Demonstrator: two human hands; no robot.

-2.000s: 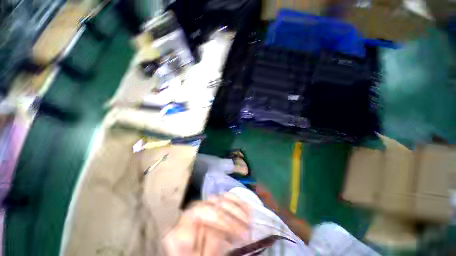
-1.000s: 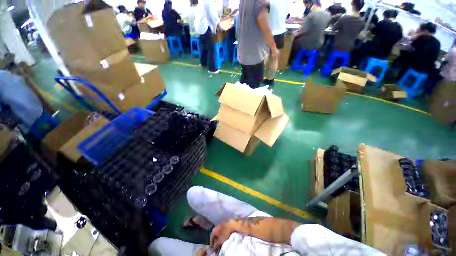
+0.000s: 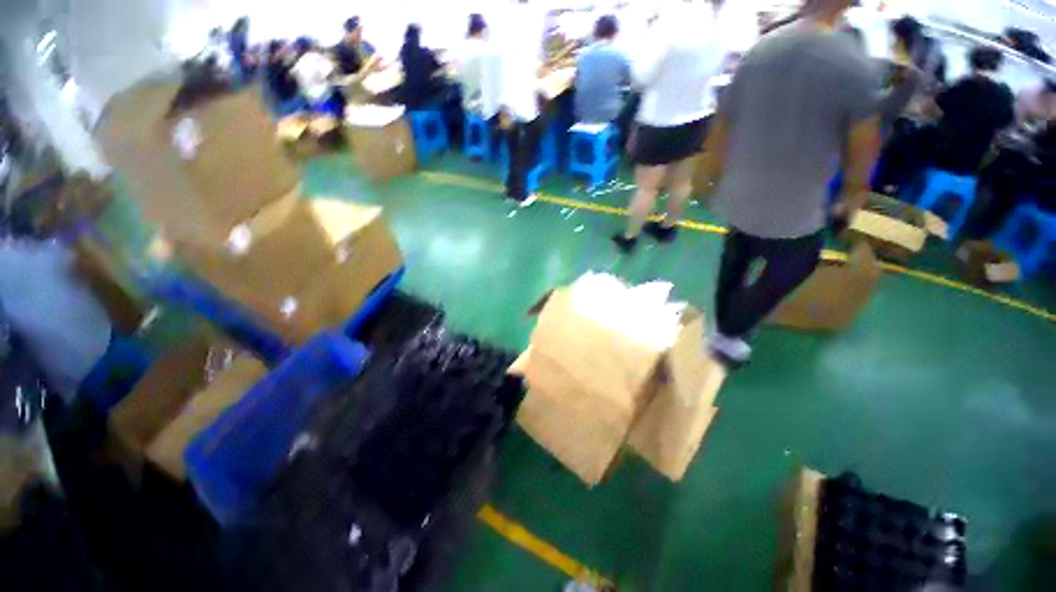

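Neither of my hands shows in the head view. Nearest in front of me is a stack of black trays (image 3: pixel 405 428) at the lower left and centre, blurred, with a blue plastic crate (image 3: pixel 272 422) on its left side. An open brown carton (image 3: pixel 596 382) stands on the green floor at the centre, with white material at its top. Black round-topped parts (image 3: pixel 886 538) sit in rows beside a cardboard edge at the lower right.
Large brown cartons (image 3: pixel 209 162) are stacked on a blue trolley at the left. A person in a grey shirt (image 3: pixel 793 139) walks behind the open carton. Seated people and blue stools line the back. Another person (image 3: pixel 52 301) is at the left edge.
My view has tilted and turned; my legs, forearm and hands have left the picture. The person in grey now appears larger and further right. The open carton also appears larger.
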